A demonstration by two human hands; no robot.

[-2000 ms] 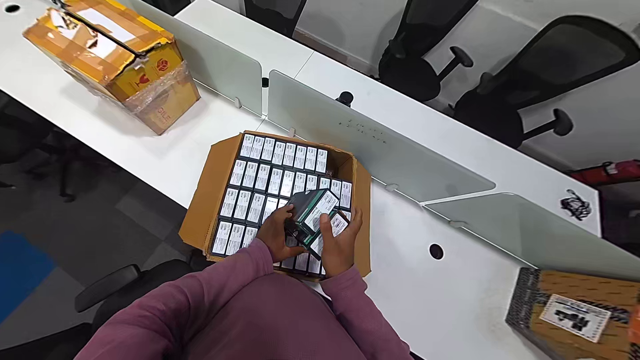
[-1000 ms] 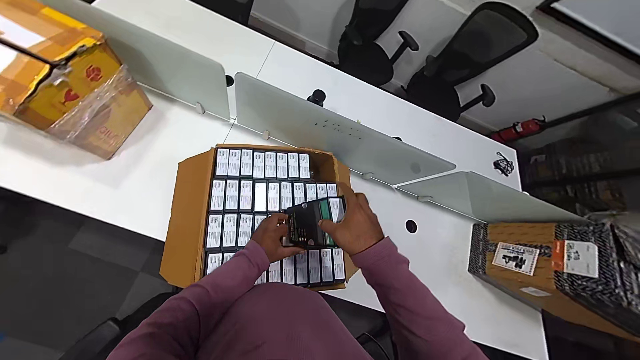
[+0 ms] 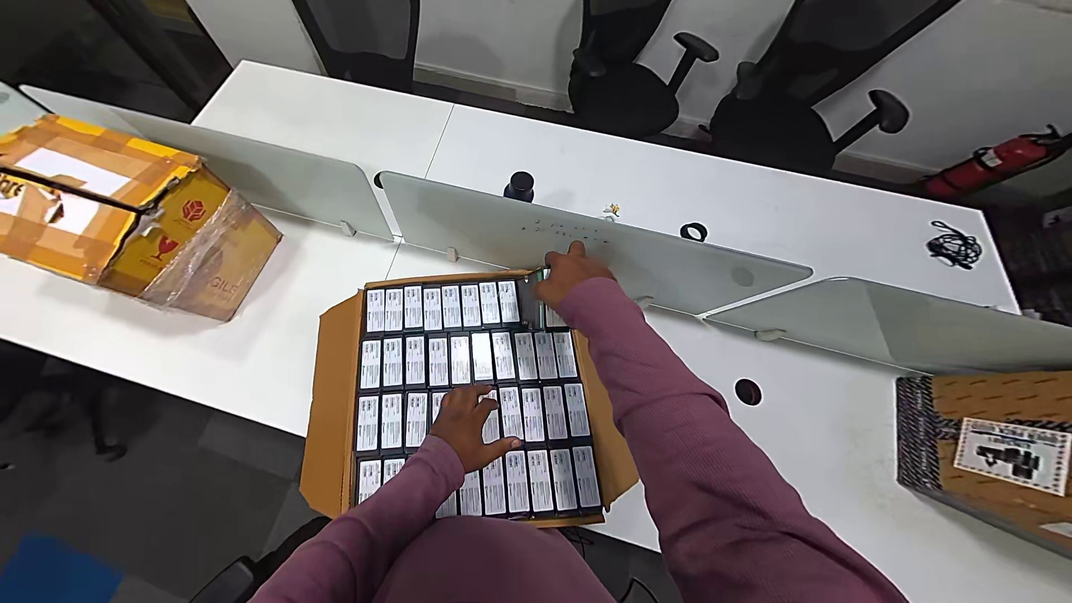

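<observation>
An open cardboard carton [image 3: 335, 406] stands on the white desk, packed with rows of small dark boxes [image 3: 533, 412] whose white labels face up. My right hand [image 3: 574, 275] is at the carton's back right corner, its fingers on a small dark box that stands in the top row, partly hidden by the hand. A gap shows just left of it in that row. My left hand [image 3: 473, 427] rests over the boxes in the middle rows, fingers spread, holding nothing.
A taped yellow carton [image 3: 201, 243] is at the left, another printed carton [image 3: 988, 452] at the right. Frosted glass dividers [image 3: 586, 243] run behind the open carton. Beyond them are a dark bottle [image 3: 520, 186], a black tape roll [image 3: 693, 232] and a coiled cable [image 3: 955, 245].
Both hands were together on a small box above the carton. The right hand has moved to the back right corner with a box; the left has let go and lies over the rows.
</observation>
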